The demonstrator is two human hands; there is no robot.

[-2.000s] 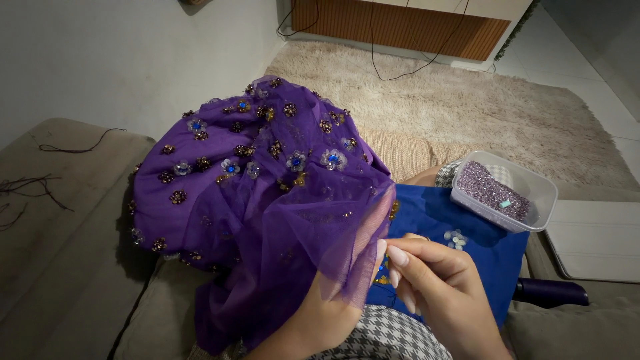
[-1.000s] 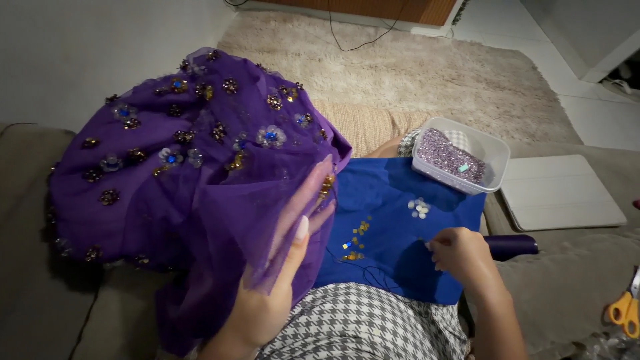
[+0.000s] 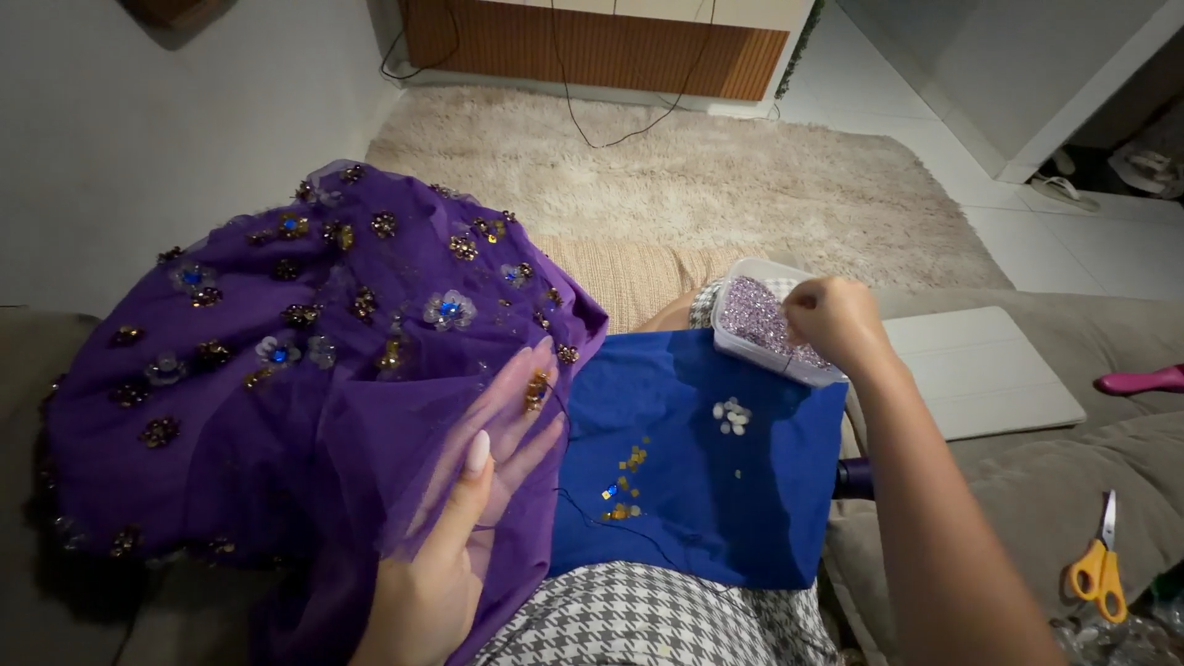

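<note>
Purple tulle fabric (image 3: 361, 435) with beaded and sequinned flowers spreads over the left side. Under its sheer layer lie the fingers of my left hand (image 3: 481, 481), the thumb on top, so the tulle sits between them; a gold beaded flower (image 3: 536, 390) shows over the fingers. My right hand (image 3: 832, 319) is at a clear plastic container (image 3: 777, 363) of small lilac beads (image 3: 754, 314), fingers bent together; whether they hold anything, such as a needle, cannot be seen. Gold sequins (image 3: 634, 460) and whitish sequins (image 3: 732, 416) lie on a blue cloth (image 3: 684, 546), crossed by dark thread (image 3: 620, 527).
Orange-handled scissors (image 3: 1098, 572) lie on the grey sofa (image 3: 962, 499) at right, near clear plastic. A white flat case (image 3: 980, 370) and a pink-handled object (image 3: 1142, 380) are farther back. A dark purple cylindrical object (image 3: 854, 478) pokes out beside the blue cloth. A shaggy rug (image 3: 666, 176) covers the floor.
My right hand was by my left at the tulle, then moved away right over the blue cloth, and is now at the bead container. My left hand has opened out under the tulle.
</note>
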